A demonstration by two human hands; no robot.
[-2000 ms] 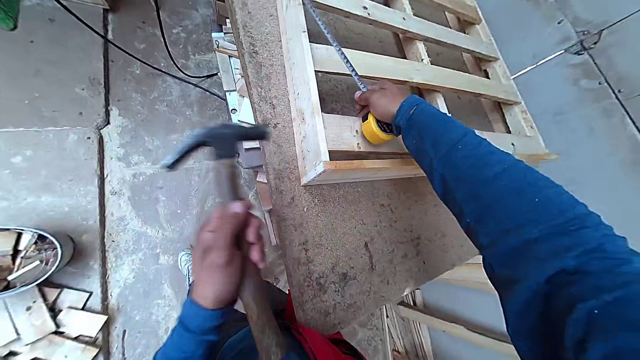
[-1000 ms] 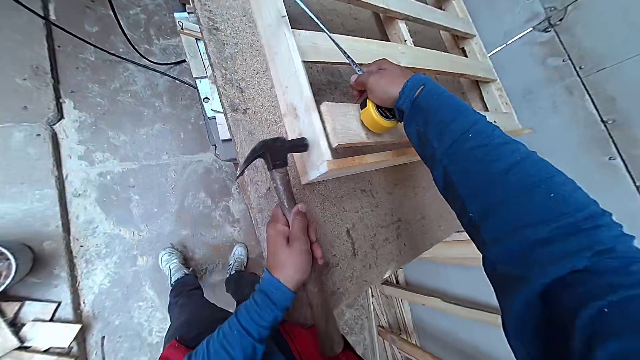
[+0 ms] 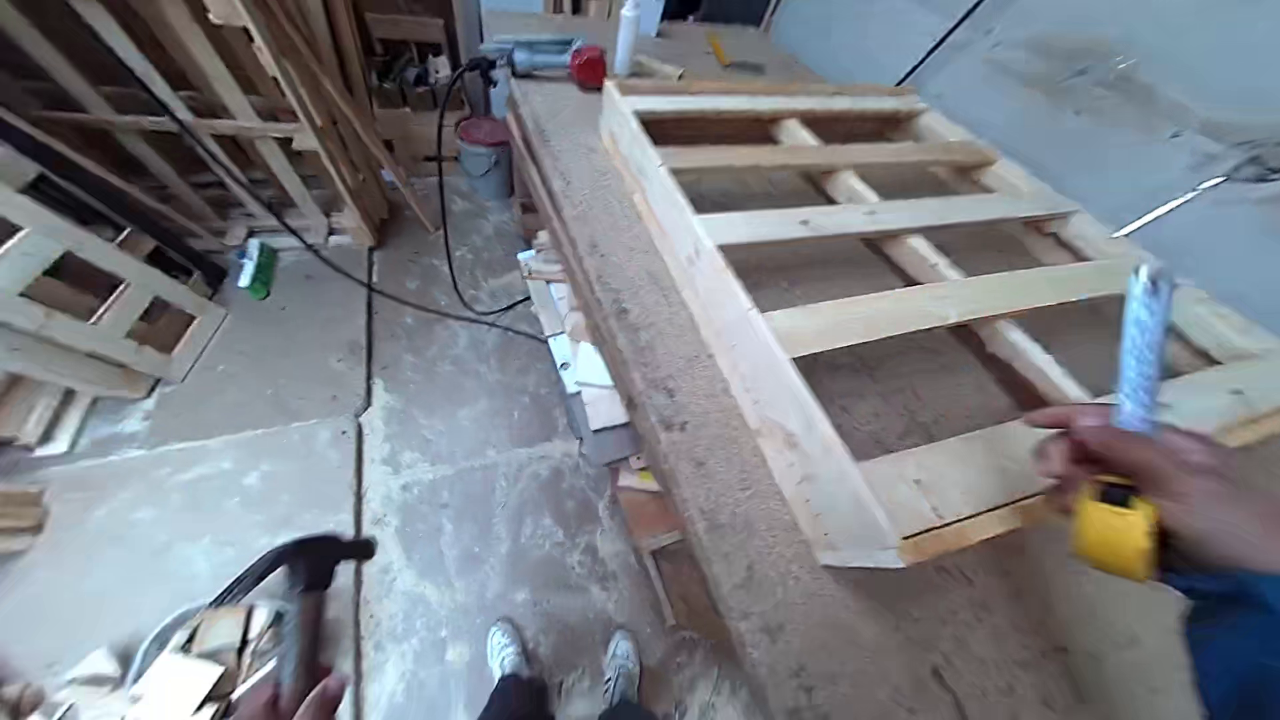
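Note:
At the lower left edge, my left hand [image 3: 290, 700] grips the handle of a claw hammer [image 3: 312, 575], its head up over the floor beside the bench; much of the hand is cut off. My right hand [image 3: 1150, 480] holds a yellow tape measure [image 3: 1115, 530] by the near right part of a slatted wooden frame [image 3: 900, 310], with a length of blade standing up from it, blurred. Whether that hand touches the frame is hard to tell. The frame lies on a rough workbench [image 3: 690, 430].
A power tool with a red end [image 3: 588, 67], a white bottle [image 3: 627, 38] and a yellow-handled tool [image 3: 718, 50] are on the far bench. A black cable [image 3: 445, 200] crosses the floor. Wood offcuts [image 3: 180, 680], a lidded bucket [image 3: 485, 155], a brush [image 3: 258, 268] and pallet-like frames [image 3: 100, 290] stand around.
The view has swung up along the bench. The hammer, earlier in front of the bench edge, is now lower left over the floor. My right hand has moved to the right with the tape measure.

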